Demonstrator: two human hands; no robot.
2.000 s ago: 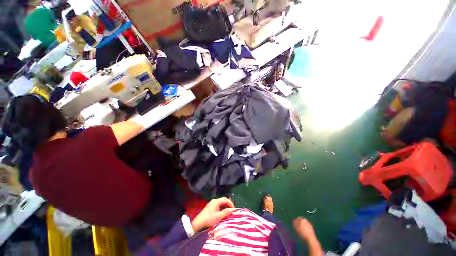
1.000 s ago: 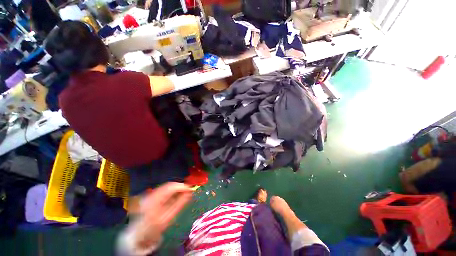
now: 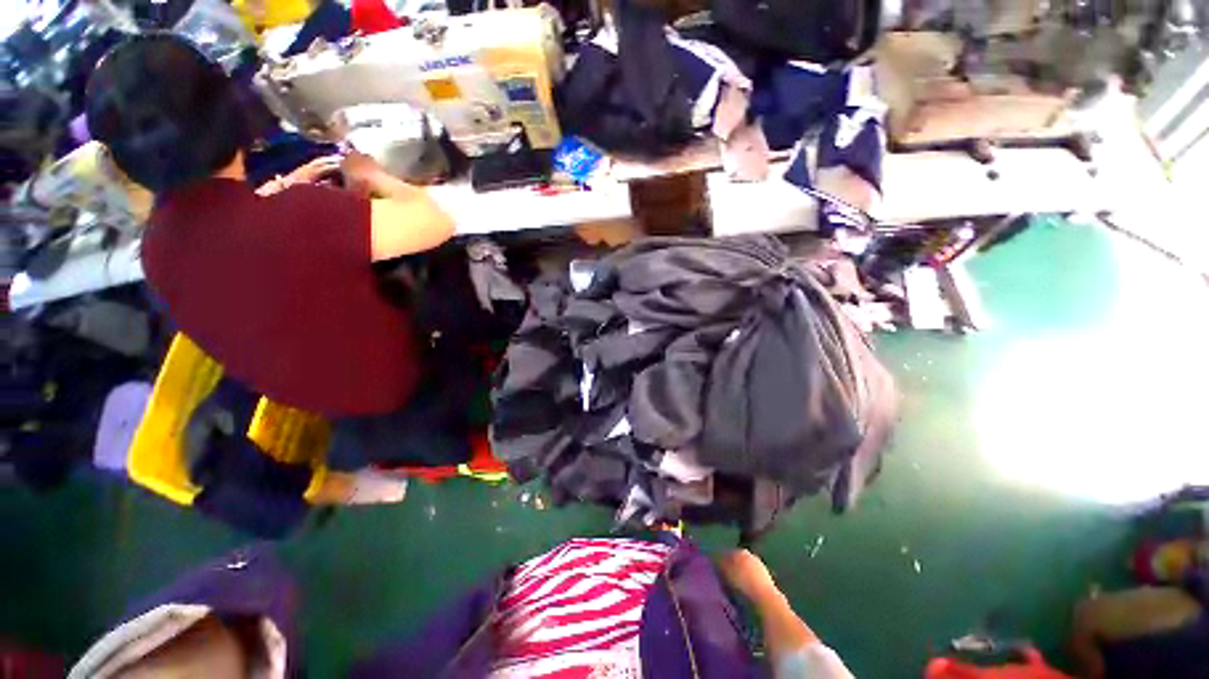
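Note:
A big bundle of dark grey garment pieces (image 3: 782,398), with small white and light patches, stands on the green floor in front of me. My right hand (image 3: 758,584) hangs low at bottom centre, below the bundle and not touching it; its fingers are too unclear to read. My left sleeve (image 3: 252,597), navy with a white cuff, is at the bottom left. Only some skin shows in the cuff; the left hand itself is cut off by the lower edge.
A person in a dark red top (image 3: 279,292) sits at a cream sewing machine (image 3: 444,80), left of the bundle. A white table (image 3: 928,192) runs behind it, with dark garments (image 3: 636,93). A yellow basket (image 3: 166,425) is left; a red stool (image 3: 988,666) is cut off lower right.
The view has turned, and the bundle sits a little lower and further right. My left arm has swung left and down, taking the hand out of the picture. My right hand stays low.

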